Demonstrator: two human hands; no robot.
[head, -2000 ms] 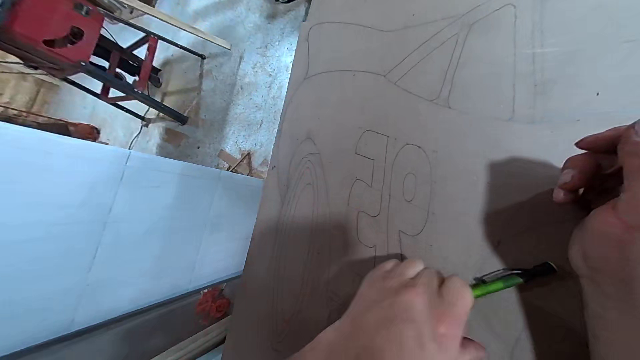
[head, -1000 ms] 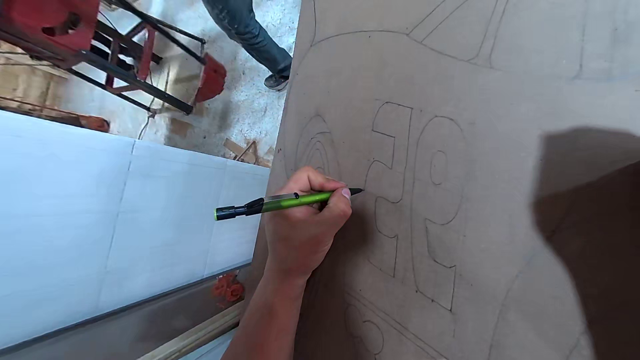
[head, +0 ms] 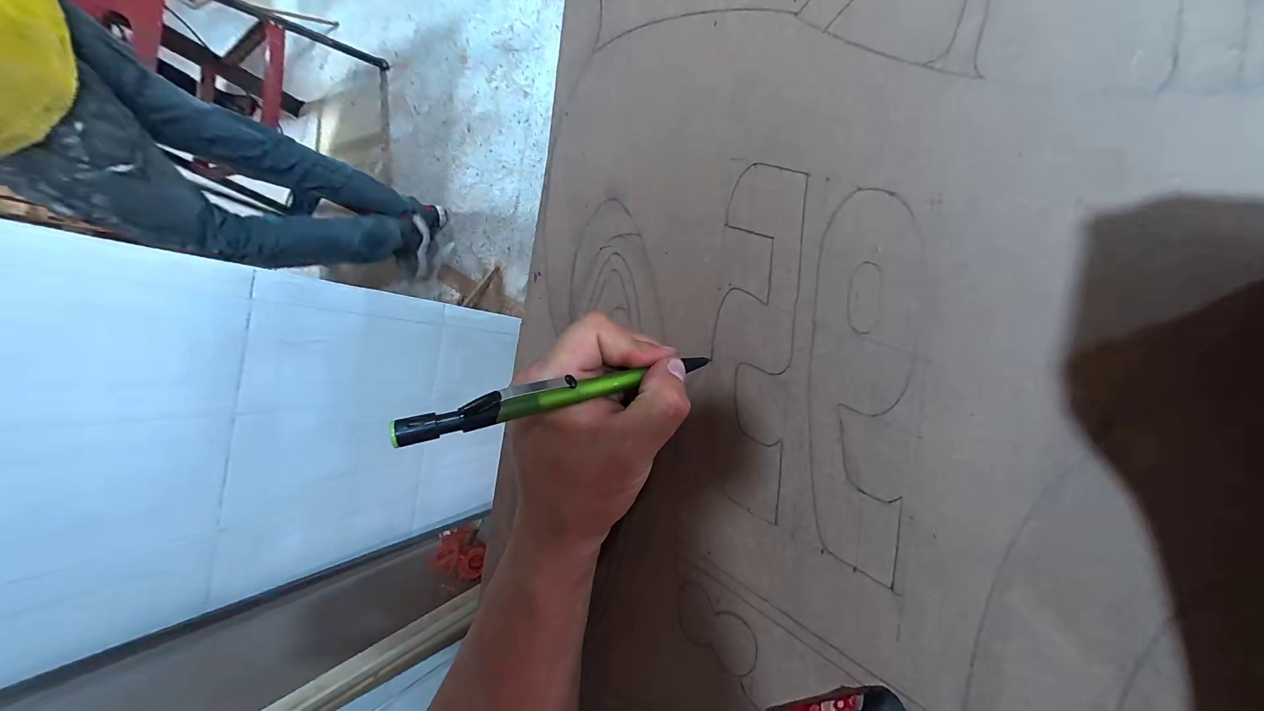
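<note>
My left hand holds a green and black mechanical pencil between thumb and fingers. The black tip touches the outline of a block figure drawn on a large brown sheet. A second outlined figure stands just right of it, drawn in thin dark lines. Nested curved outlines lie above the hand, and longer drawn lines run along the sheet's top and bottom. My right hand is out of view.
A person in jeans is at the upper left beside a red and black metal frame. White panels lie left of the sheet, with a wooden strip below. A red and black object shows at the bottom edge; a dark shadow covers the right.
The right hand seen at the right two seconds ago is gone from view. My left hand has moved up and left on the sheet. More of the person at the upper left now shows.
</note>
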